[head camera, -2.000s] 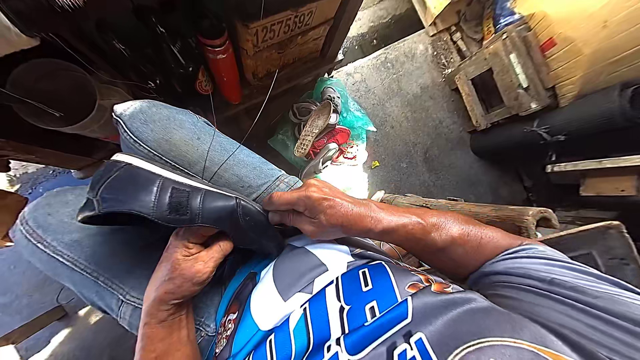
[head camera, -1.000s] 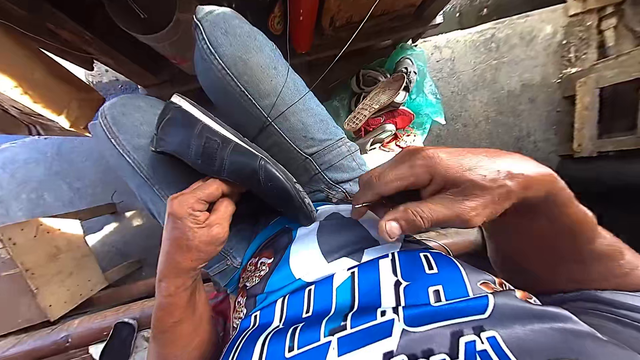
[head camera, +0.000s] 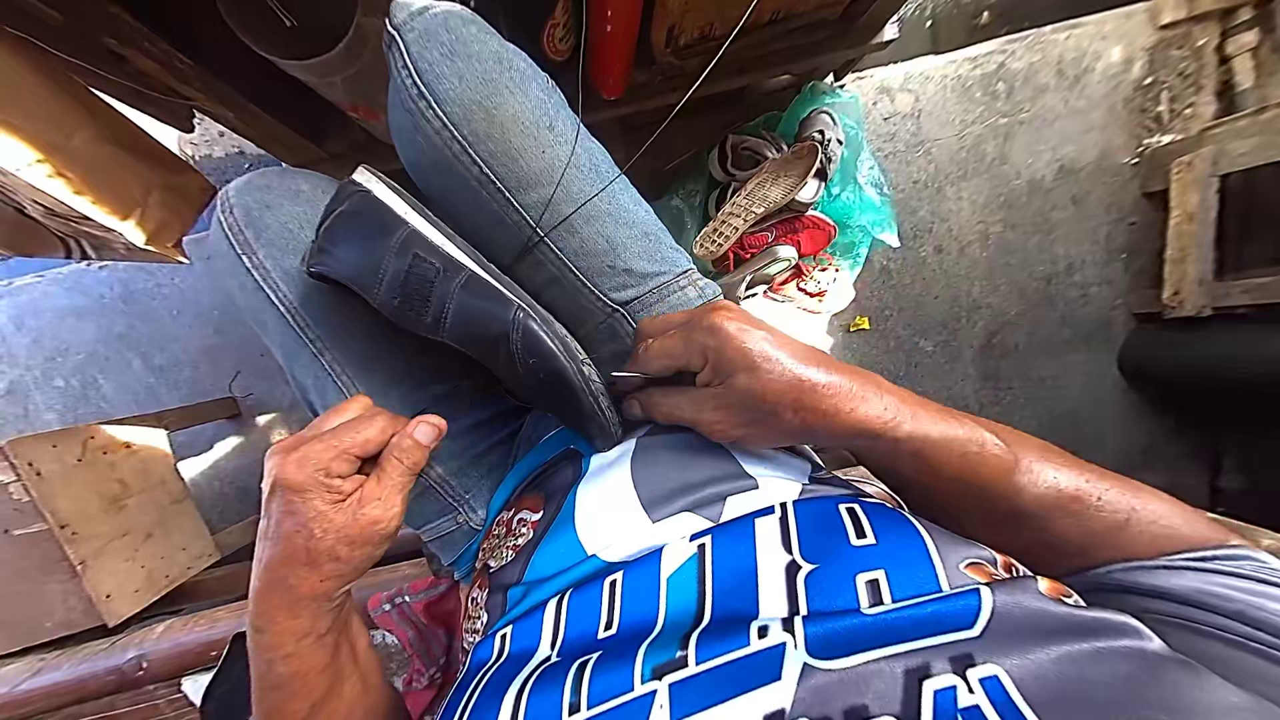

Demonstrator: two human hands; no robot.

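Observation:
A dark leather shoe (head camera: 440,290) with a white edge along its upper side lies on its side across my jeans-clad legs, its toe against my shirt. My right hand (head camera: 720,375) is at the toe, with a thin pointed metal tool (head camera: 632,375) pinched between thumb and fingers; its handle is hidden in the hand. My left hand (head camera: 345,480) is off the shoe, below it, its fingers curled and thumb pressed on them; whether it pinches thread cannot be told. Dark thread (head camera: 583,200) runs up over my leg from near the shoe.
Several shoes, among them a red one (head camera: 780,237), lie on a green plastic bag (head camera: 872,200) on the concrete floor. A wooden frame (head camera: 1190,235) stands at right beside a dark roll (head camera: 1200,358). At left are a wooden board (head camera: 125,520) and a bench edge (head camera: 120,655).
My left hand has come away from the shoe it was touching. My right hand, apart from the toe one second ago, is now against it with the pointed tool.

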